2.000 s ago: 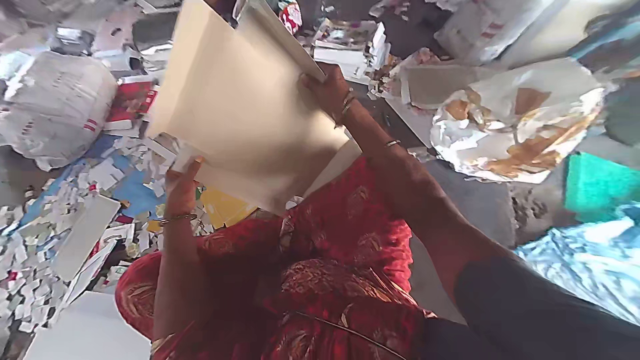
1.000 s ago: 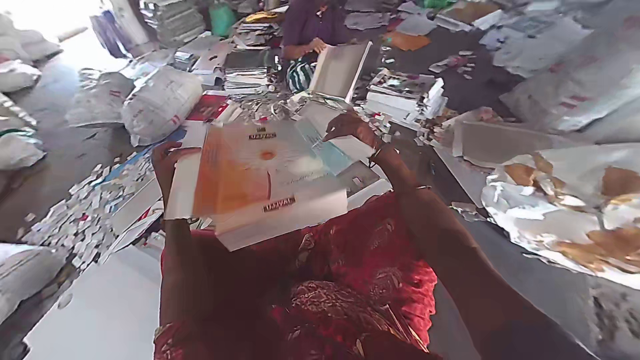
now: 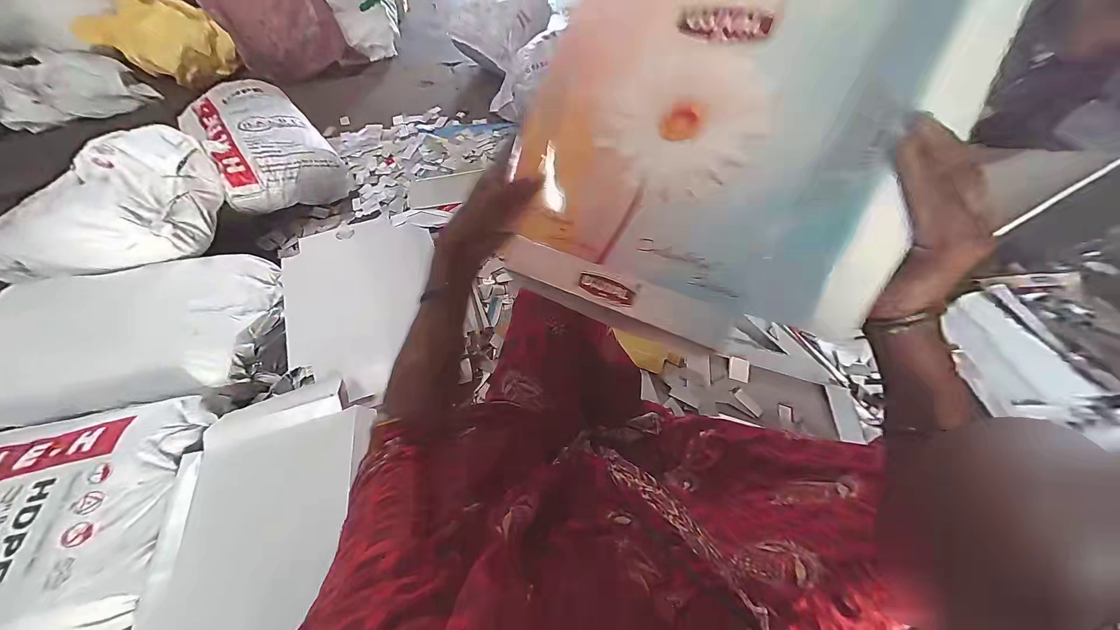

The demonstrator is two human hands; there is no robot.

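Observation:
A large printed cardboard box sheet [image 3: 665, 175] with a white flower on an orange-to-blue ground is held up in front of me, its folded lower flap facing me. My left hand [image 3: 494, 206] grips its left edge, thumb over the printed face. At the right edge, my right hand [image 3: 945, 197] holds the pale border, its fingers partly blurred. Both hands are above my lap, which is covered by red patterned cloth. Below the sheet, small paper scraps [image 3: 700, 385] and a bit of yellow material [image 3: 641, 350] show on the floor.
Stuffed white sacks [image 3: 271, 149] lie at the left, some bearing print. Plain white cardboard sheets [image 3: 262, 516] lie beside my left side. Many small cut pieces [image 3: 420, 157] are scattered beyond them. Stacked sheets [image 3: 1032, 350] lie at the right. A dark-clothed person [image 3: 1050, 79] is partly visible at upper right.
The sheet showed its plain side two seconds ago and now shows its printed side, raised higher in view. Both hands still hold it. The view has swung toward the left sacks.

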